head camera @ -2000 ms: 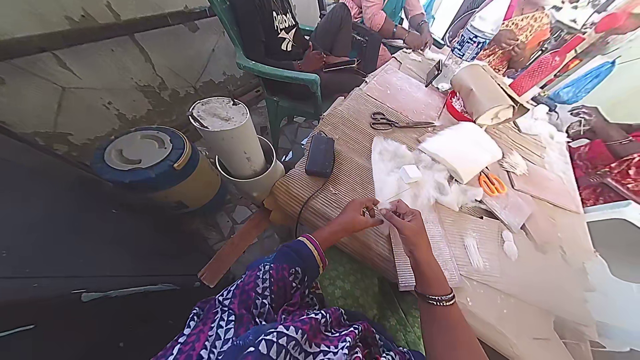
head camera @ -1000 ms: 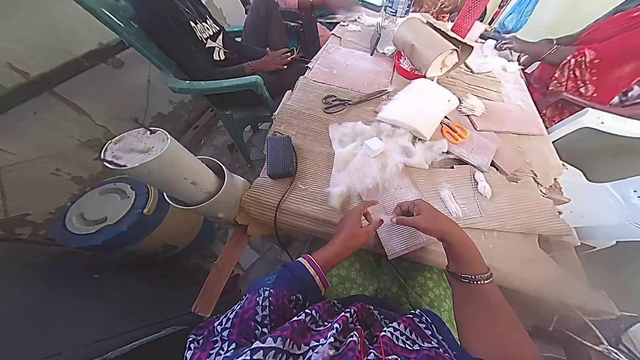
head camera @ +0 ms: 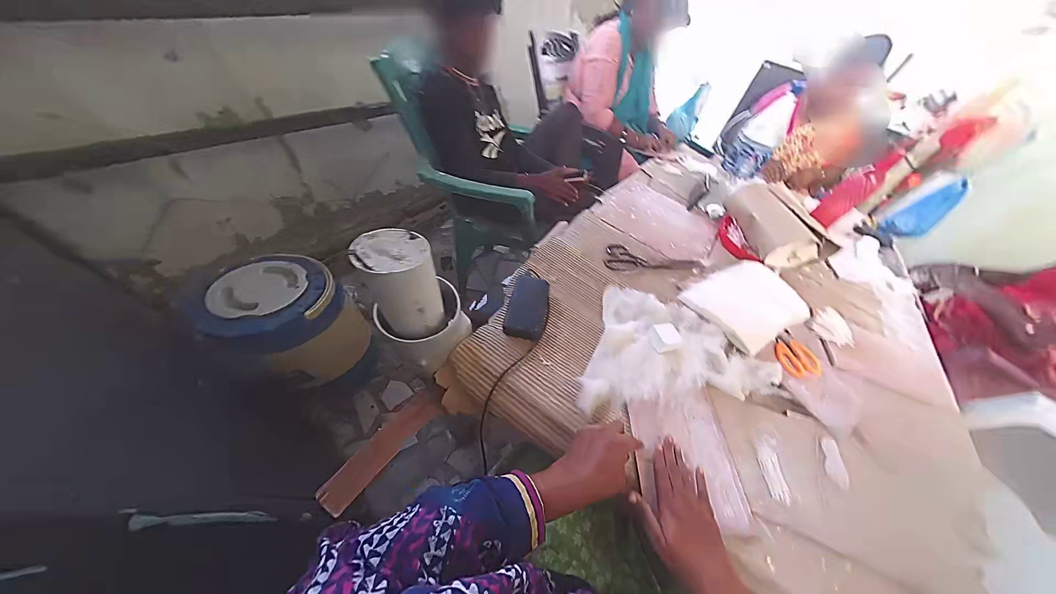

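Observation:
My right hand lies flat, palm down, on a pale strip of board at the near edge of the cardboard-covered table. Just left of it is my left hand, fingers bent at the table's edge; whether it pinches anything small cannot be told. Beyond both hands spreads a loose heap of white cotton fibre with a small white block on it. A folded white cotton pad adjoins the heap. Thin white cotton sticks or wicks lie to the right of my right hand.
Orange-handled scissors, dark scissors and a black corded box rest on the table. A cardboard roll lies farther back. Left stand a blue-lidded drum and a white pipe-like container. Several people sit around the table.
My hands were raised close together at the table's near edge with fingertips pinched; now my right hand is spread flat on the board and my left is beside it. The view has shifted.

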